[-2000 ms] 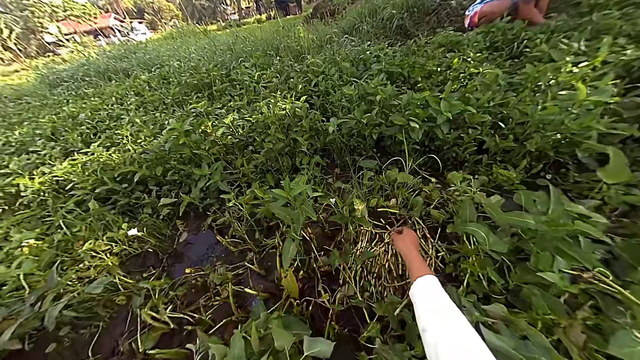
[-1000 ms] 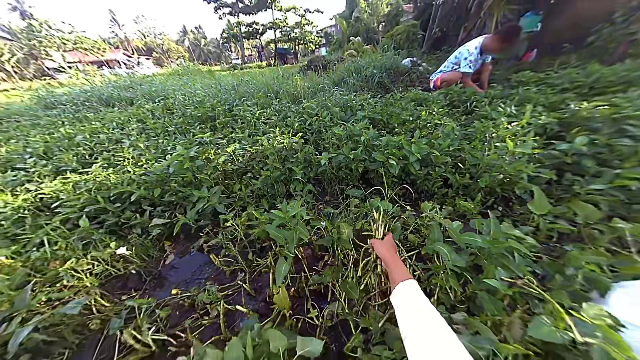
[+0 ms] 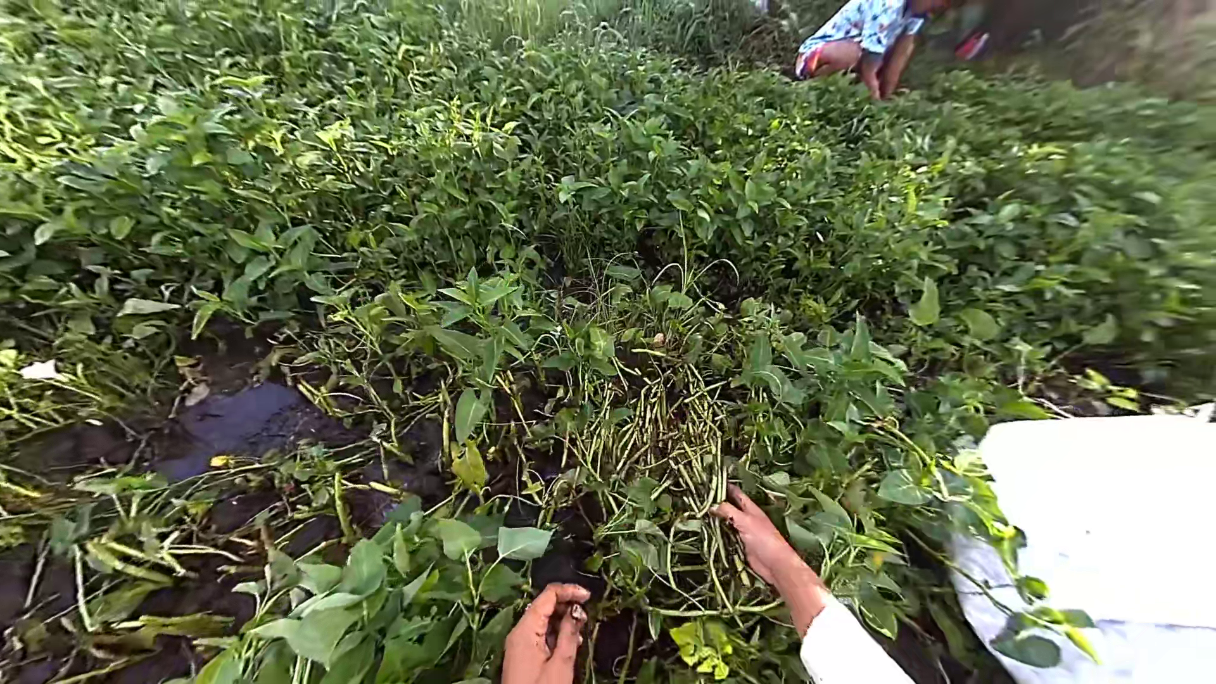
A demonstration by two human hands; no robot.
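My right hand, in a white sleeve, is at the lower edge of a heap of cut green stems, fingertips against the stems. Whether it grips any is hidden. To its left, at the bottom edge, my left hand shows muddy fingers curled with thumb and forefinger a little apart, over dark mud beside broad leaves. Nothing shows between its fingers. Leafy green plants stand around the heap.
A white sack or sheet lies at the right, with leaves over its edge. Dark puddled mud is on the left among loose stems. Dense leafy plants spread ahead. Another person crouches at the top right, arms reaching down into the plants.
My left hand has come into view at the bottom. My right hand has moved from the top of the stem heap to its lower side. The view has tilted down.
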